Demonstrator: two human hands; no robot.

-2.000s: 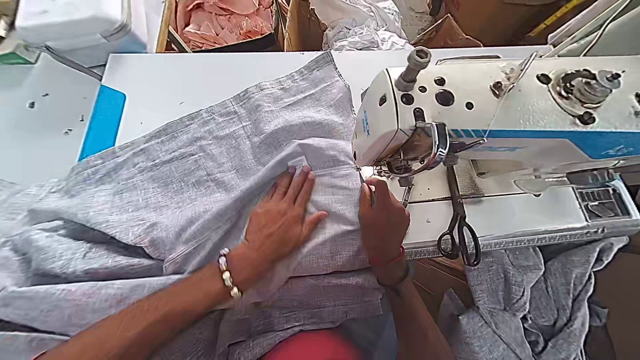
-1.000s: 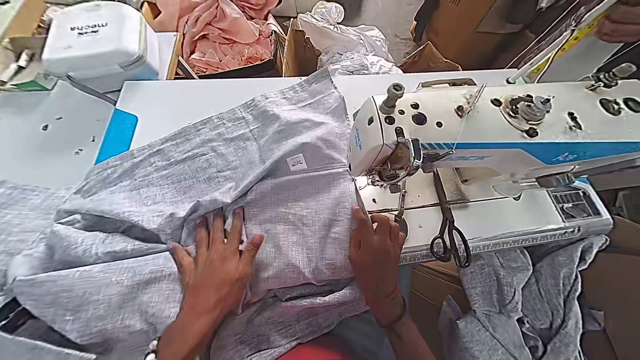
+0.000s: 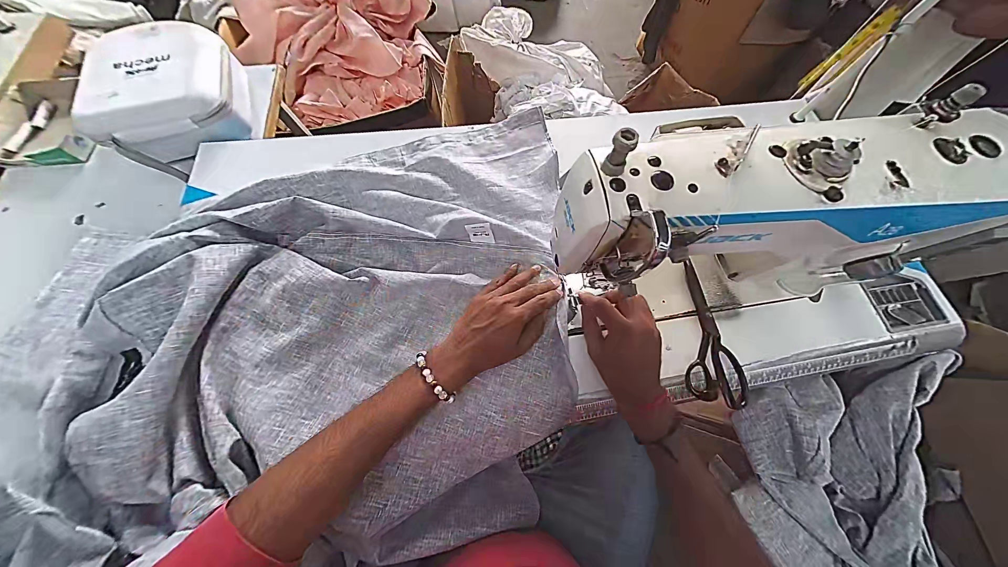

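Note:
Grey woven fabric (image 3: 339,331) spreads over the table, its right edge running beside the presser foot (image 3: 581,285) of a white and blue sewing machine (image 3: 772,213). My left hand (image 3: 512,315) lies on the cloth near that edge, fingertips close to the foot. Thumb and forefinger bent together, my right hand (image 3: 626,339) is just right of the fabric edge at the foot; whether it pinches anything is hidden. A small white label (image 3: 479,233) shows on the cloth above my left hand. Black-handled scissors (image 3: 713,354) lie on the machine bed, right of my right hand.
Behind the table stand a box of pink fabric (image 3: 354,87) and white bundled cloth (image 3: 543,67). A white case (image 3: 157,79) sits at the back left. More grey fabric (image 3: 843,449) hangs below the machine's front edge at right. A thread stand pole (image 3: 874,59) rises at back right.
My left hand has moved right and up over the cloth to the presser foot. The fabric's folds have shifted, with more cloth bunched at left. My right hand has stayed near the foot.

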